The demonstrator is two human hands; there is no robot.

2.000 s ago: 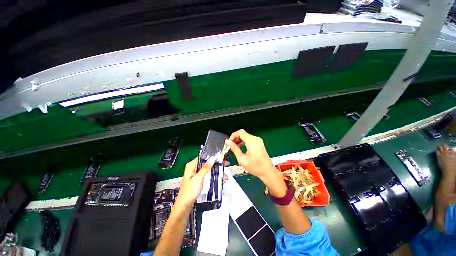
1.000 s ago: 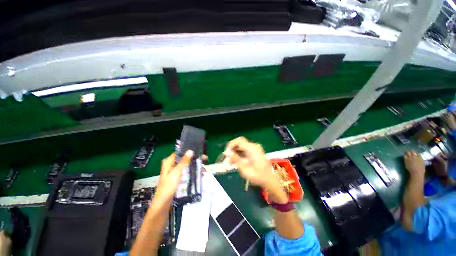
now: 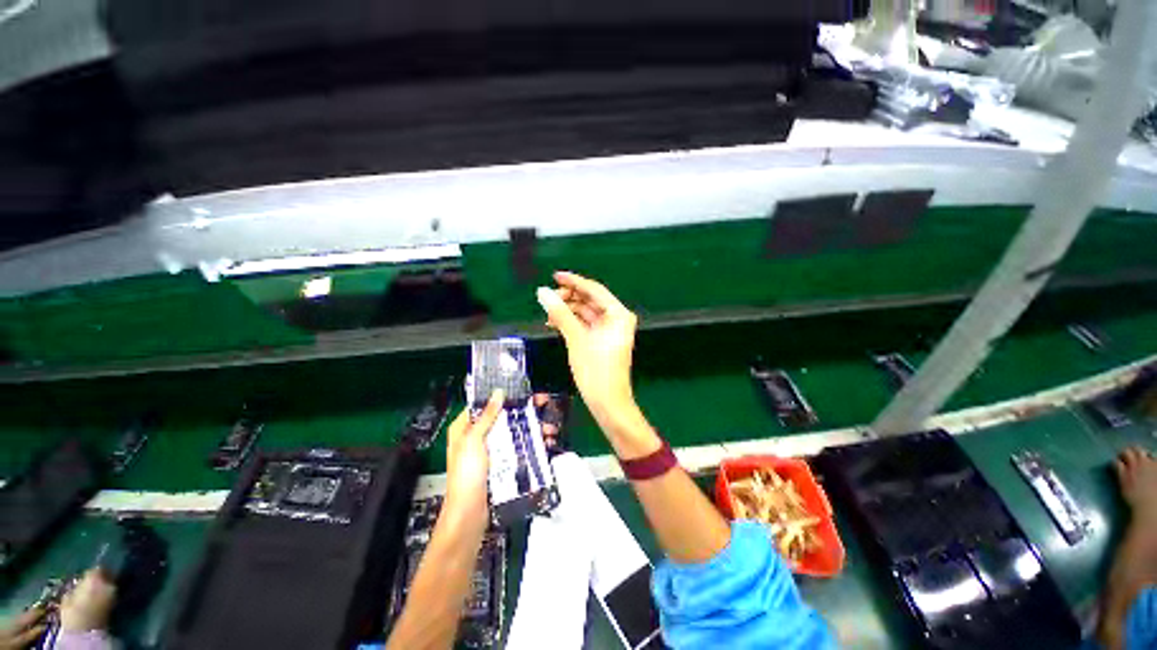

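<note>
My left hand holds a partly built phone assembly upright above the bench, with the thumb on its front. Its upper part is a dark grey, finely patterned panel; white and black strips show below. My right hand is raised above and right of the phone, not touching it. Its thumb and fingertips are apart, with nothing clearly seen between them. White backing sheets lie below the phone, one with black pads, cut off at the lower edge.
An orange-red bin of tan strips stands right, beside a shiny black blister tray. A black tray and phone assemblies are left. More assemblies lie on the green belt behind. Other people's hands show at both sides.
My right hand has moved up and away from the phone, and its fingers have parted. The phone stays in my left hand, its panel now facing the camera more. The camera view has shifted.
</note>
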